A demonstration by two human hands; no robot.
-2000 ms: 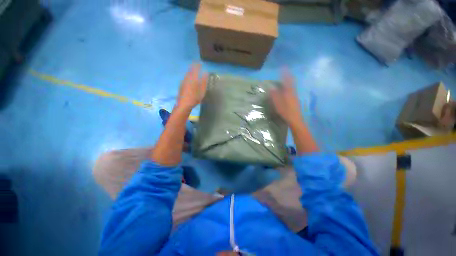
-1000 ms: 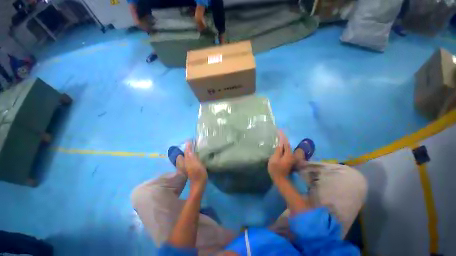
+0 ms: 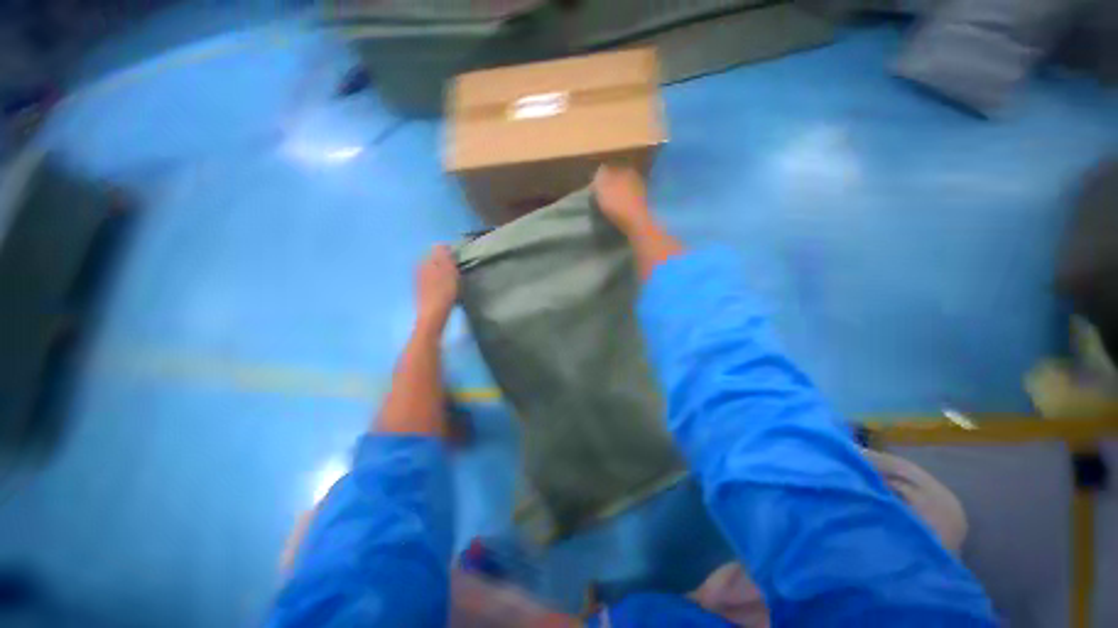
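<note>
A green woven sack [image 3: 570,356] hangs between my arms, its upper edge stretched between my hands and its lower end near my lap. My left hand [image 3: 438,285] grips the sack's upper left corner. My right hand [image 3: 622,200] grips the upper right corner, higher up and in front of the carton's lower right part. A brown carton [image 3: 552,129] with a white label on its top stands just beyond the sack. The sack's edge overlaps the carton's lower front; whether they touch I cannot tell. The picture is blurred.
Green wrapped parcels [image 3: 448,61] lie behind the carton. A blurred dark green block [image 3: 49,282] stands at the far left. A grey sack [image 3: 981,55] lies at the upper right. Yellow-edged pale panels [image 3: 981,472] are at the lower right. A red and blue object [image 3: 478,558] is near my lap.
The taped green parcel that stood between my legs is no longer seen there. My hands have moved up and forward and now hold a loose sack. The person behind the carton has left the view.
</note>
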